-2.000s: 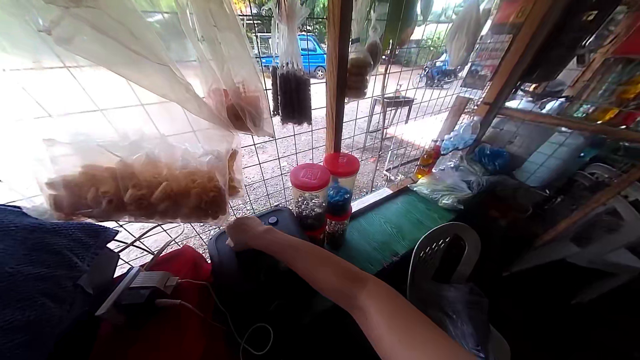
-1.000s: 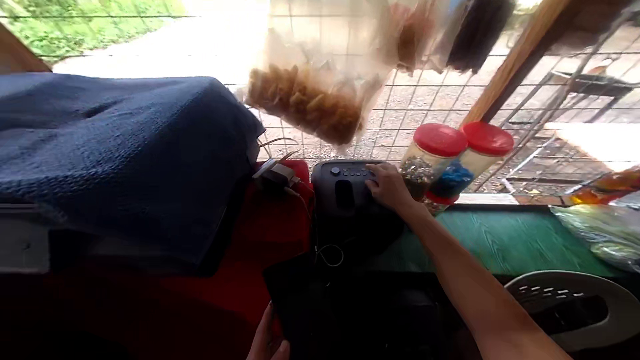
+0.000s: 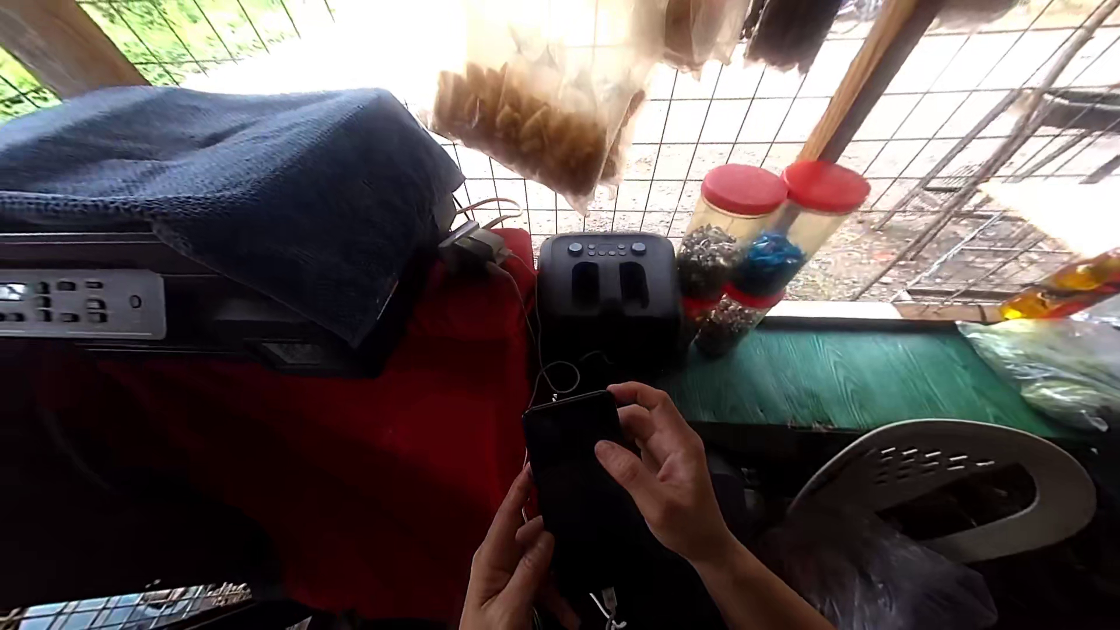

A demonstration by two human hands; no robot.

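Observation:
A dark smartphone (image 3: 573, 464), its screen black, is held upright at the lower middle. My left hand (image 3: 512, 560) grips its lower left edge. My right hand (image 3: 669, 477) is at its upper right, fingers behind the edge and the thumb over the screen. A thin white cable (image 3: 541, 350) runs near the phone's top edge toward a charger (image 3: 477, 248) on the red cloth (image 3: 437, 411). Beyond the phone stands a black portable speaker (image 3: 608, 271) with knobs and buttons on top.
Red-lidded jars (image 3: 744, 190) stand right of the speaker on a green table (image 3: 857, 376). A printer (image 3: 83, 302) under a blue cloth (image 3: 262, 175) is at left. A plastic chair (image 3: 1041, 490) is at lower right; bagged snacks (image 3: 525, 114) hang by the wire mesh.
My right hand has come back from the top of the speaker to the phone. My left hand, out of view at first, now holds the phone more centrally. The view has turned left and down.

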